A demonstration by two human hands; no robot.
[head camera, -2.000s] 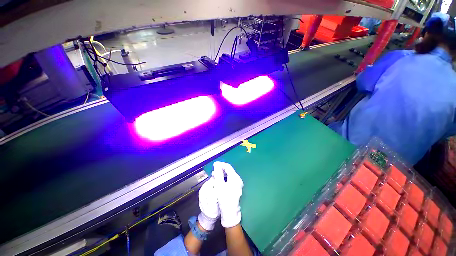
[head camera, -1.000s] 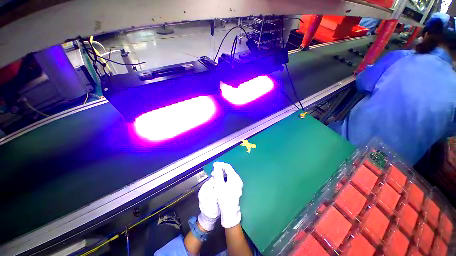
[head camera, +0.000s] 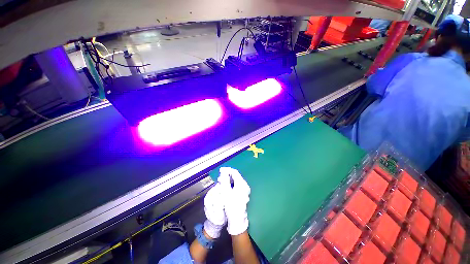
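Note:
My left hand (head camera: 215, 206) and my right hand (head camera: 237, 203), both in white gloves, are pressed together over the near left edge of the green mat (head camera: 296, 175). A small dark spot shows between the fingertips; I cannot tell if it is a held thing or a gap. A blue band is on my left wrist. The clear blister tray (head camera: 330, 214) lies right of the mat, its pockets filled with pink foam pads (head camera: 342, 233). A small green board (head camera: 388, 164) sits in the tray's far corner.
Two lamps (head camera: 170, 85) glow magenta-violet over the conveyor belt (head camera: 62, 160). The silver edge rail (head camera: 154, 192) runs beside the mat. A yellow tape mark (head camera: 255, 150) is on the mat. A person in blue (head camera: 412, 103) stands at right. Small dark boards (head camera: 353, 63) lie farther along the belt.
The small dark boards on the far belt have shifted slightly to the left. My hands have not visibly moved.

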